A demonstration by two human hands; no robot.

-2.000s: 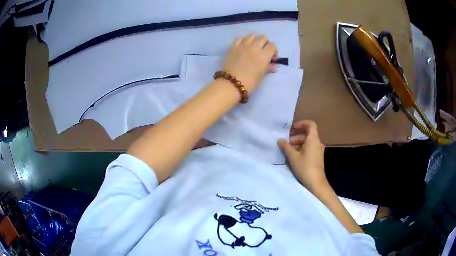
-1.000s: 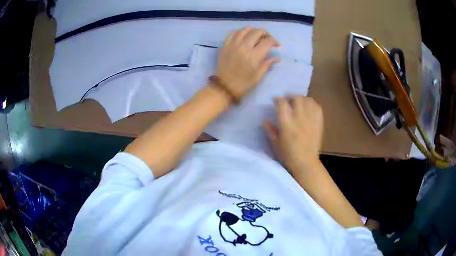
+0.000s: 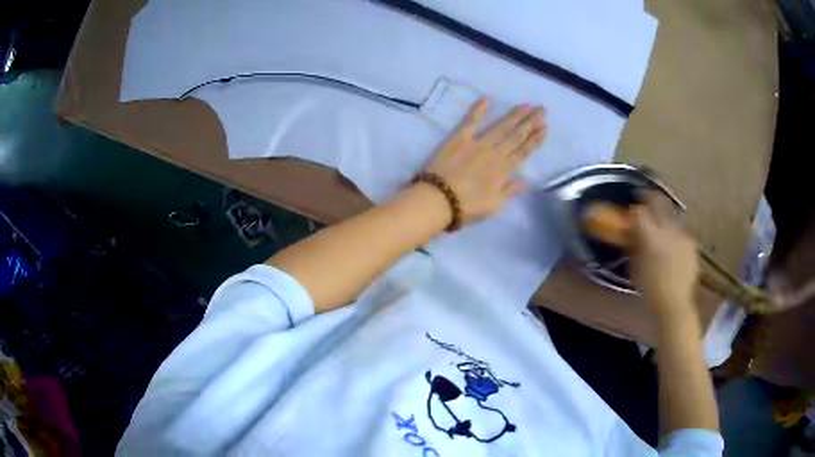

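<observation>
A white-faced fused body panel (image 3: 331,40) lies across the brown pressing table, its lower part reaching my shirt. A black open seam band (image 3: 509,55) runs diagonally over it. A thin curved dark seam (image 3: 304,77) ends at a small stepped corner piece (image 3: 445,100). My left hand (image 3: 487,165) lies flat on the panel below that corner, fingers spread. My right hand (image 3: 657,245) is blurred and closed around the handle of the steam iron (image 3: 599,219). The iron is at the panel's right edge; whether its tip touches the cloth cannot be told.
The brown table cover (image 3: 715,107) shows at the right and along the front edge. The yellowish hose (image 3: 737,290) trails right from the iron. A pale clear sheet or tray (image 3: 755,245) is at the right edge. Dark and blue items lie at lower left.
My right hand has left the cloth and taken hold of the iron, now moved left to the panel. My left hand has flattened and spread. The view has turned, so the panel looks tilted.
</observation>
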